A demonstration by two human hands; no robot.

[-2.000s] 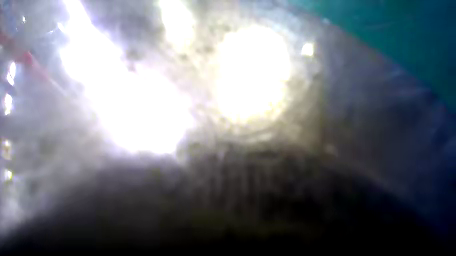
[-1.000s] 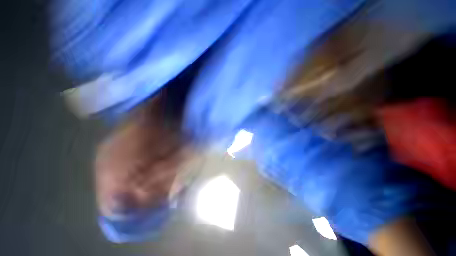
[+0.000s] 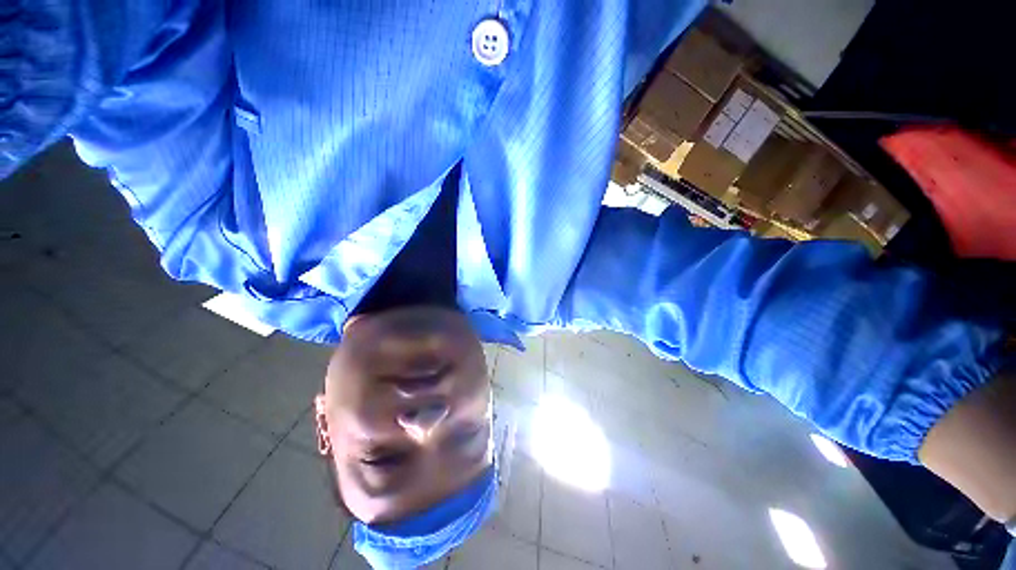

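The view is upside down and faces a person in a blue smock (image 3: pixel 368 123) and blue cap (image 3: pixel 429 529); I cannot tell for certain that this is the wearer. One sleeve (image 3: pixel 769 323) reaches to the right edge, where a bare wrist (image 3: pixel 980 445) shows and the hand is cut off. The other sleeve (image 3: pixel 167 145) runs out at the upper left, with its hand out of the picture. Neither my left hand nor my right hand can be seen. No work piece shows.
Brown cardboard boxes (image 3: pixel 713 156) with white labels are stacked at the upper right. A red thing (image 3: pixel 964 189) lies at the right edge against black. A tiled ceiling (image 3: pixel 134 423) with bright lamps (image 3: pixel 570 443) fills the lower part.
The view has changed from blurred glare close to the lens, through a blurred blue smock, to a sharper view of the person, the boxes and the ceiling.
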